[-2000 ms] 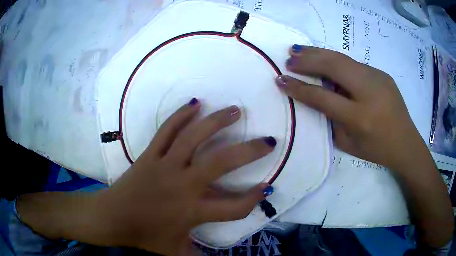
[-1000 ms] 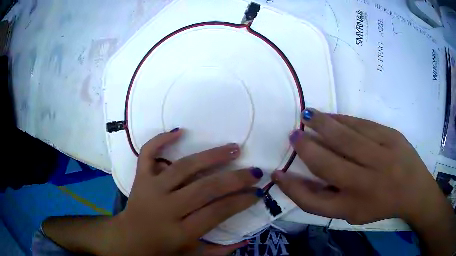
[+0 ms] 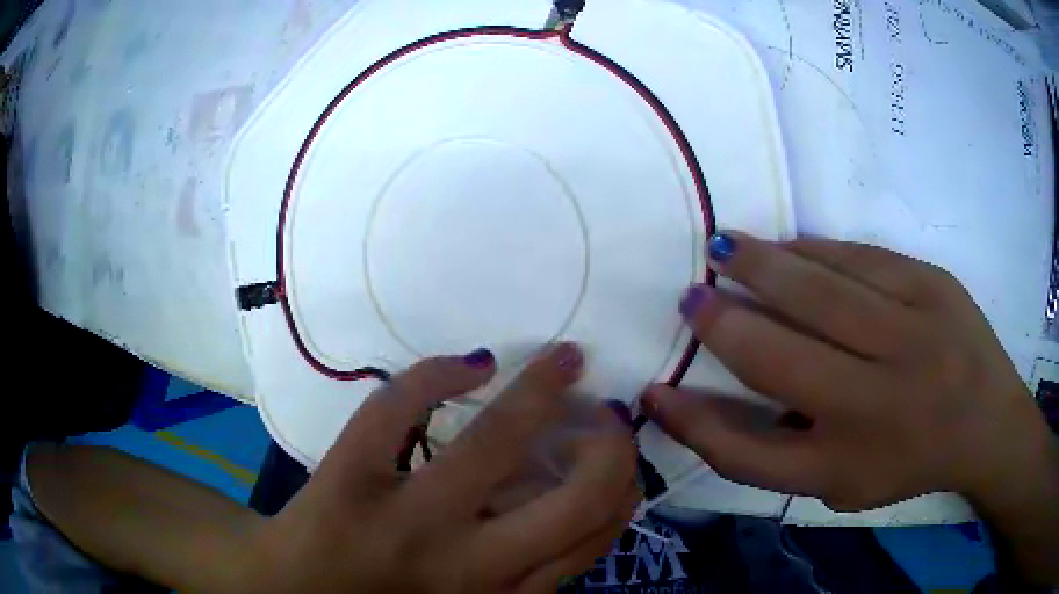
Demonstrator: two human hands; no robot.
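Note:
A white housing (image 3: pixel 476 93) with rounded corners lies in front of me, a faint circle at its centre. A red-and-black wire pair (image 3: pixel 304 145) runs round it in a large curve, its lower left end bending inward. Black connectors sit at the left edge (image 3: pixel 257 295) and top edge (image 3: pixel 567 13); another at the lower right is partly hidden. My right hand (image 3: pixel 859 366) rests with its fingertips on the wire at the right side. My left hand (image 3: pixel 488 487) is over the lower part, partly blurred; whether it grips anything is unclear. Short dark wires (image 3: pixel 415 447) show beside its fingers.
Printed paper sheets (image 3: pixel 917 151) cover the bench around the housing. A pale wire (image 3: pixel 656 524) shows at the near edge, by dark clothing with white lettering (image 3: pixel 650 563). A blue surface with a yellow line (image 3: pixel 203 453) is at the lower left.
My left hand has moved toward the near edge, showing the inner circle and dark wires. My right hand has moved from the housing's upper right side down onto the wire. The housing has shifted slightly upward.

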